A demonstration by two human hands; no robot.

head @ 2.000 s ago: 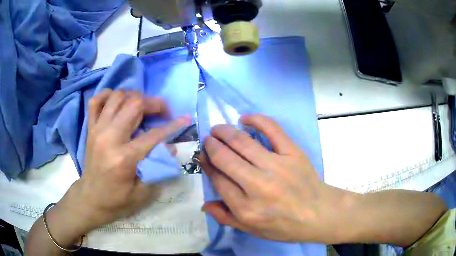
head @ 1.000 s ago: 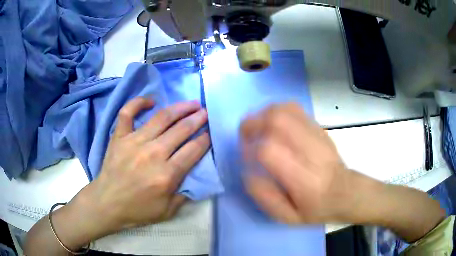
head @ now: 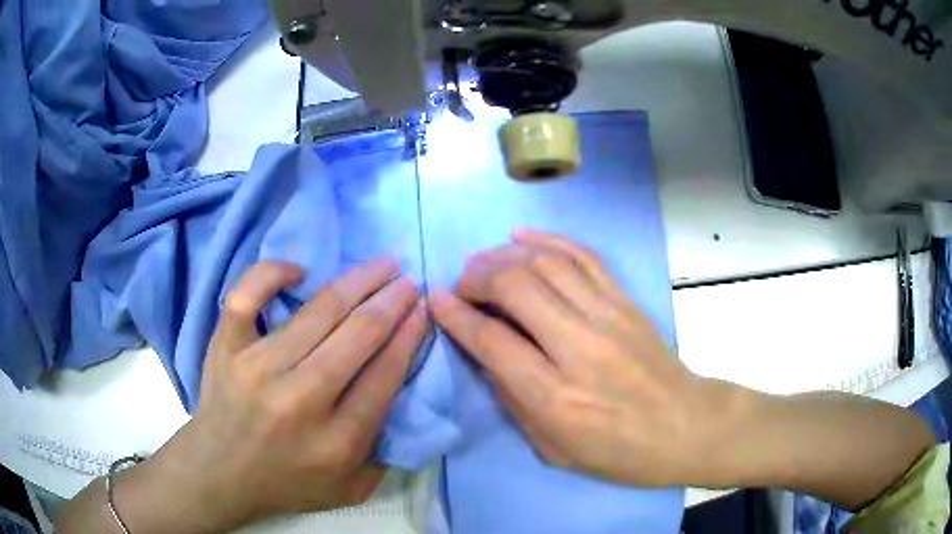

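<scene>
A flat, straight-edged light-blue panel (head: 616,188) lies under and right of the needle area and hangs over the table's front edge. The crumpled light-blue garment (head: 224,235) lies left of it, their edges meeting in a line below the presser foot (head: 415,134). My left hand (head: 313,386) presses flat on the garment beside that line. My right hand (head: 574,365) rests on the panel, its fingertips at the line, touching or nearly touching my left fingertips. The sewing machine head (head: 365,52) is above, with a cream knob (head: 540,146) beside the needle.
A smartphone (head: 783,120) lies on the machine bed at the upper right. A thin dark tool (head: 905,297) lies at the right table edge. More light-blue cloth (head: 63,156) is heaped at the upper left. A printed ruler runs along the table's front edge (head: 63,451).
The small folded cloth flap under my left hand now lies against the panel. My right hand, blurred above the panel a second ago, has moved left onto the line. The lifted panel fold is flat.
</scene>
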